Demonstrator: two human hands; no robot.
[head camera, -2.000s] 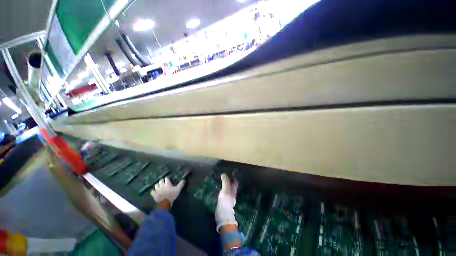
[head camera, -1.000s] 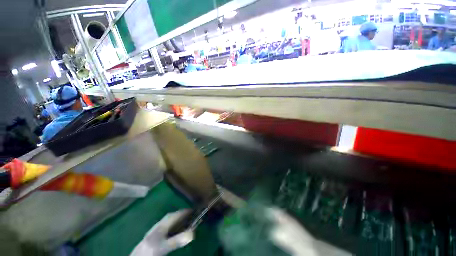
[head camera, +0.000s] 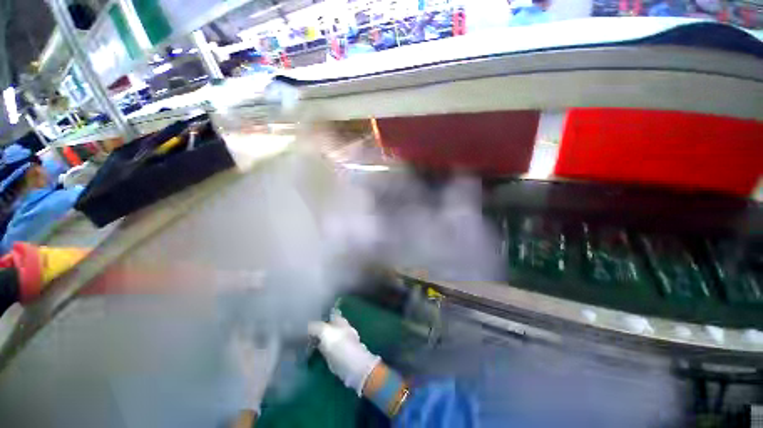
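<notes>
My right hand (head camera: 345, 353), in a white glove with a light-blue band at its wrist, is over the green mat (head camera: 372, 322) at lower centre. Its fingers are curled near a thin edge, but what it holds is unclear. My left hand (head camera: 258, 364) is a blurred pale shape to its left, and its grip cannot be made out. Green circuit boards (head camera: 615, 261) lie in a row on the dark-green conveyor at right. A large blur hides the middle of the view.
A black tool tray (head camera: 159, 171) stands on the shelf at upper left. The hose handle (head camera: 52, 266), with red and yellow bands, is at left. A metal rail (head camera: 577, 311) edges the conveyor, with red panels (head camera: 661, 150) behind it. A person in blue (head camera: 38, 205) is at far left.
The view has turned, and the conveyor boards show farther right. My right hand has moved from beside the conveyor edge to over the mat. The board blurred near it before cannot be made out now.
</notes>
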